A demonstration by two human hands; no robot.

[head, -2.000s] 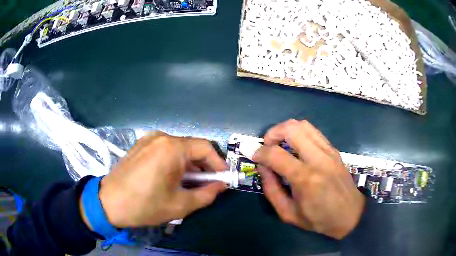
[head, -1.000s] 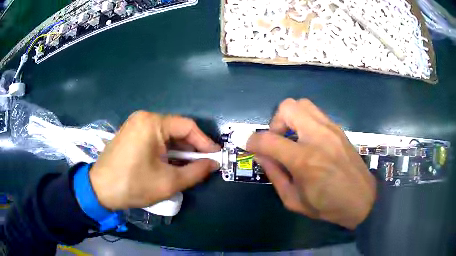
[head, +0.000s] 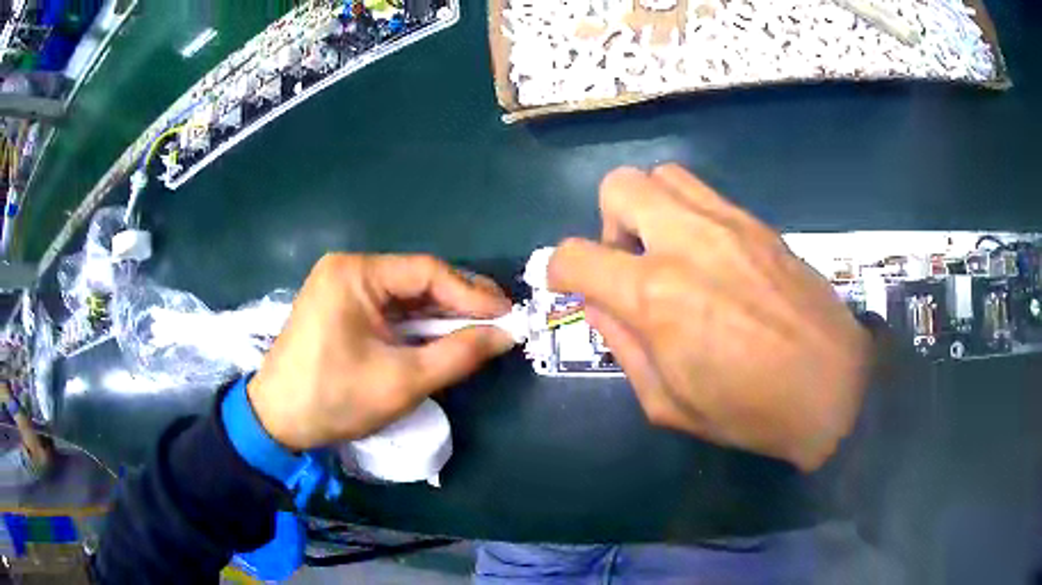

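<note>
My left hand (head: 383, 343) pinches the white power cord (head: 440, 327) between finger and thumb, right at the left end of the power strip housing (head: 577, 368). My right hand (head: 708, 309) is over the same end of the housing, its fingers bent down at the yellow-green wire (head: 566, 317). Its fingertips are partly hidden, so I cannot tell if they hold anything. The housing runs on to the right from under my right hand, with metal contacts showing. The round white power plug (head: 402, 446) lies below my left hand.
A cardboard box (head: 686, 98) full of white clips stands at the top right, with a pale stick on the clips. A second power strip (head: 309, 80) lies at the upper left, its cord running to a white plug (head: 131, 245). A bagged cord coil (head: 194, 334) lies left of my left hand.
The view has shifted, so the box sits higher and more shows at the left. My left hand still holds the cord at the housing end. The round plug shows more fully.
</note>
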